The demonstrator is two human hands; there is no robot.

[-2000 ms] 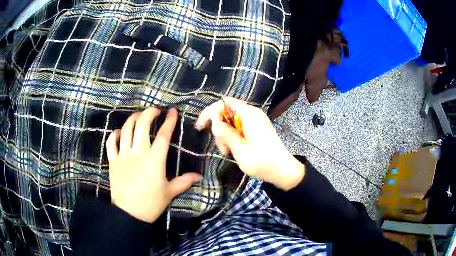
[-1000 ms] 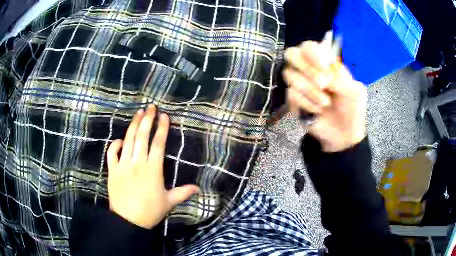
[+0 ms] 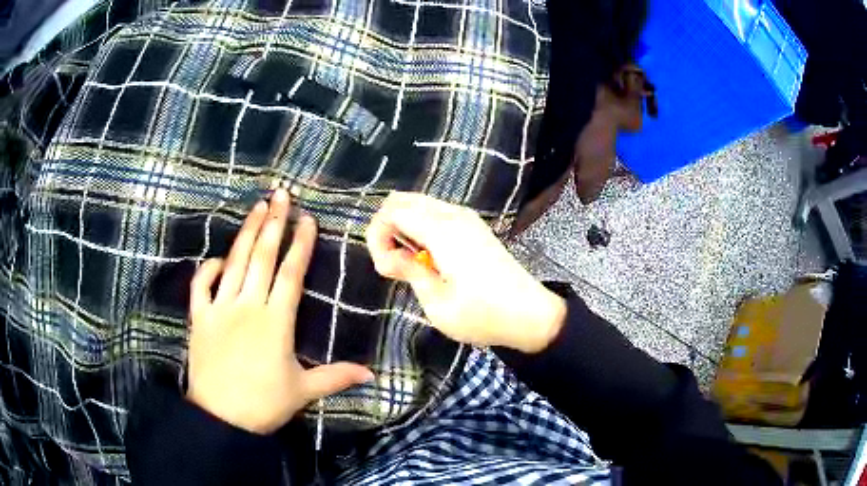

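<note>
The plaid garment (image 3: 190,133), black with cream, grey-blue and yellowish checks, is spread across the left and middle. A short pocket welt or tab (image 3: 337,107) with broken checks shows near its top. My left hand (image 3: 252,327) lies flat on the cloth, fingers slightly spread, holding nothing. My right hand (image 3: 456,271) is curled over the cloth to the right of it, closed around the thread snips (image 3: 425,257). Only a bit of their orange body shows; the blades are hidden. Thread ends are too small to tell.
A blue plastic crate (image 3: 703,90) stands at the upper right. Beside it a person's foot and lower leg (image 3: 597,152) show. A cardboard box (image 3: 775,351) is on the speckled floor (image 3: 656,256) at the right. Gingham cloth (image 3: 475,427) covers my lap.
My right hand was raised to the right near the crate a second ago and is now back over the garment. My left hand has shifted slightly left.
</note>
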